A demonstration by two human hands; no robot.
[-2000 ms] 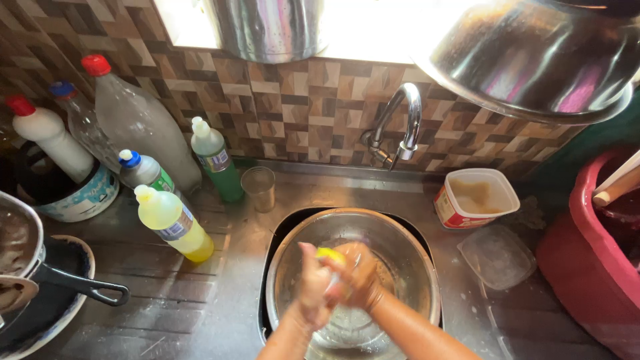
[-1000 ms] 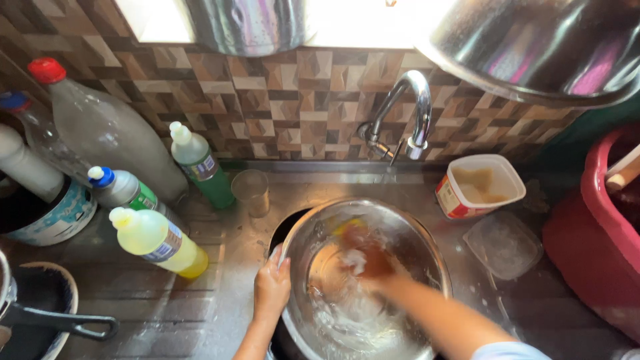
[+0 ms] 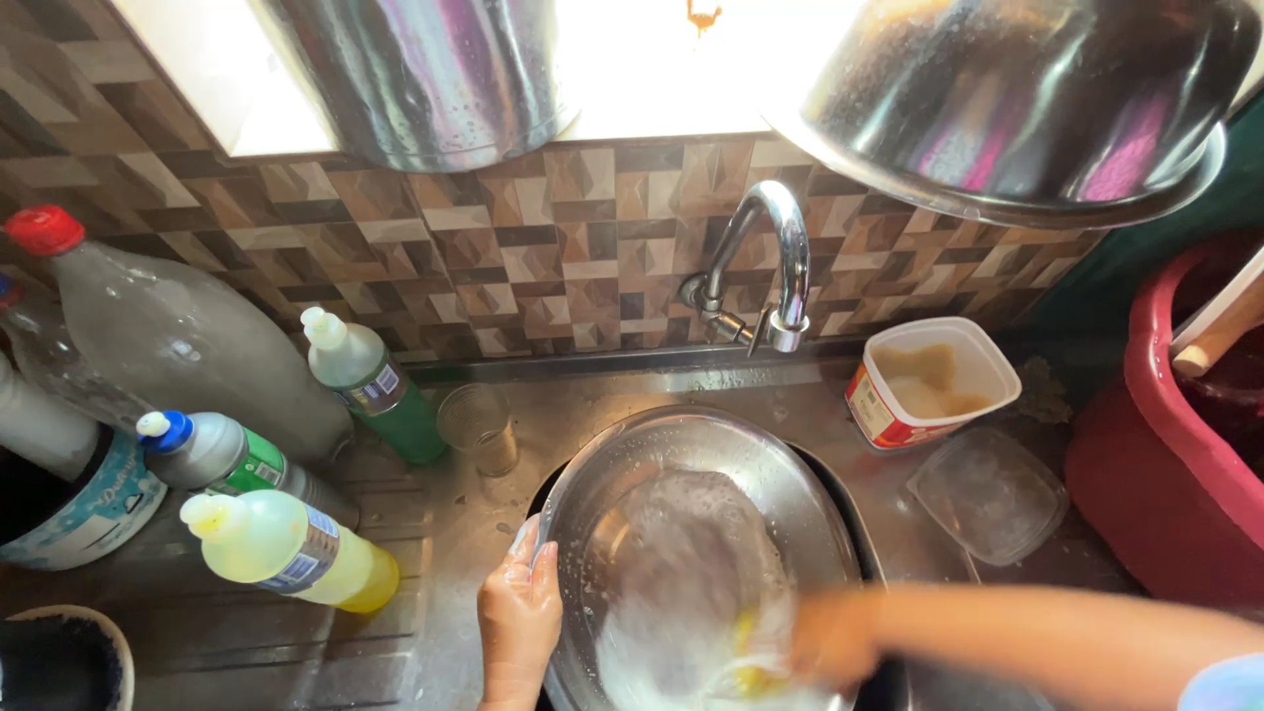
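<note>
A wide stainless steel bowl [image 3: 711, 444] sits tilted over the sink basin, its inside wet with whitish suds. My left hand [image 3: 520, 597] grips the bowl's left rim, thumb and fingers on either side of it. Inside, at the lower right, my right hand [image 3: 834, 637] is blurred by motion, with a yellow sponge-like thing [image 3: 755, 679] at its fingertips against the metal. A chrome faucet [image 3: 780, 257] curves above the far side of the bowl; no stream of water shows from it.
Left of the basin stand a green-liquid bottle [image 3: 390, 395], a clear cup [image 3: 481, 434], a yellow-liquid bottle [image 3: 296, 553] and a large red-capped bottle [image 3: 188, 336]. To the right are an open plastic tub [image 3: 928, 380], a clear lid [image 3: 987, 494] and a red bucket [image 3: 1155, 474]. Metal pots [image 3: 434, 79] hang above.
Two seconds ago both hands were together over the bowl around the yellow thing. Since then my left hand has taken hold of the rim, and the bowl has been tilted. My right hand moved lower inside.
</note>
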